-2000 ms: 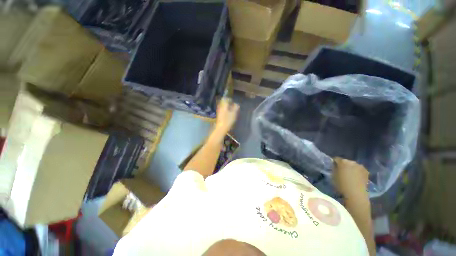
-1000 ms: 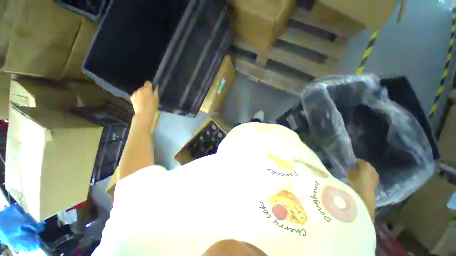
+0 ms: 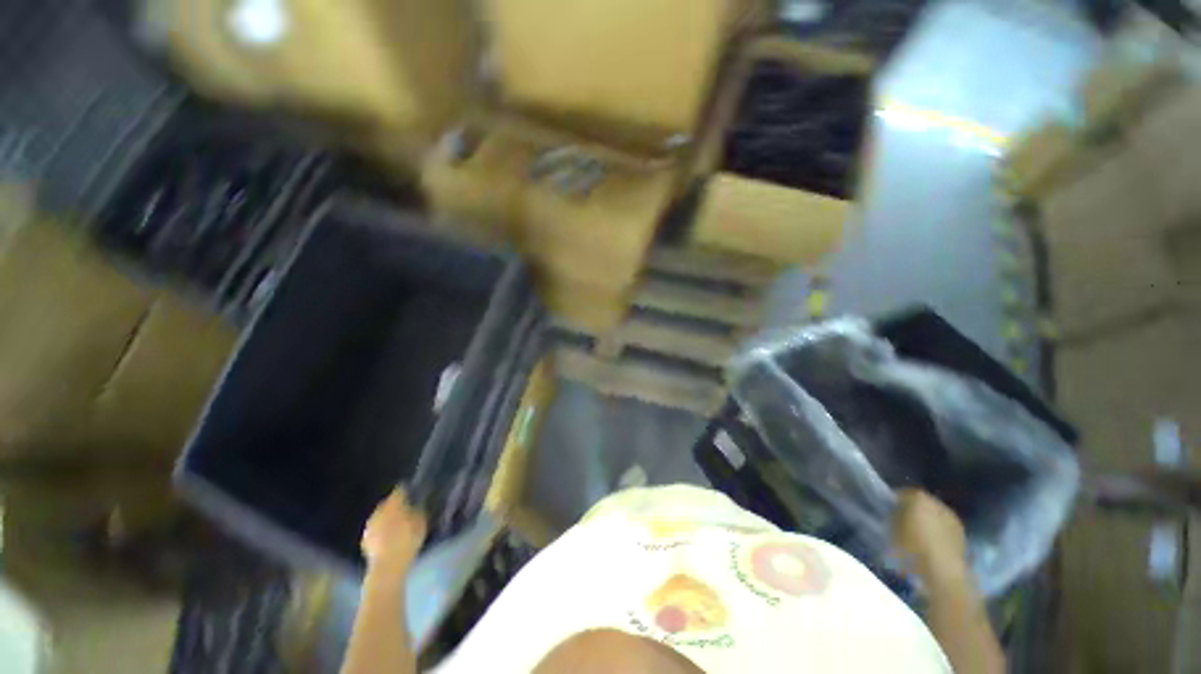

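Observation:
A deep black crate [image 3: 349, 375], open and with no contents visible, stands at the left. My left hand [image 3: 394, 529] grips its near rim at the corner. A second black crate [image 3: 988, 375] at the right has a clear plastic liner [image 3: 817, 415] draped over its rim. My right hand [image 3: 927, 529] is at the near edge of that liner, its fingers closed on the edge. The picture is blurred, and my fingertips are not sharp.
Brown cartons [image 3: 599, 59] stand beyond the crates. A wooden pallet [image 3: 659, 336] lies between the crates. More cartons [image 3: 1133, 263] stand along the right side, and one [image 3: 66, 342] at the far left. Grey floor [image 3: 929, 217] with yellow-black tape shows at the back right.
The left crate now sits lower in the picture and shows its inside more, with my left hand still on its rim. My right hand stays at the liner. The whole view has shifted.

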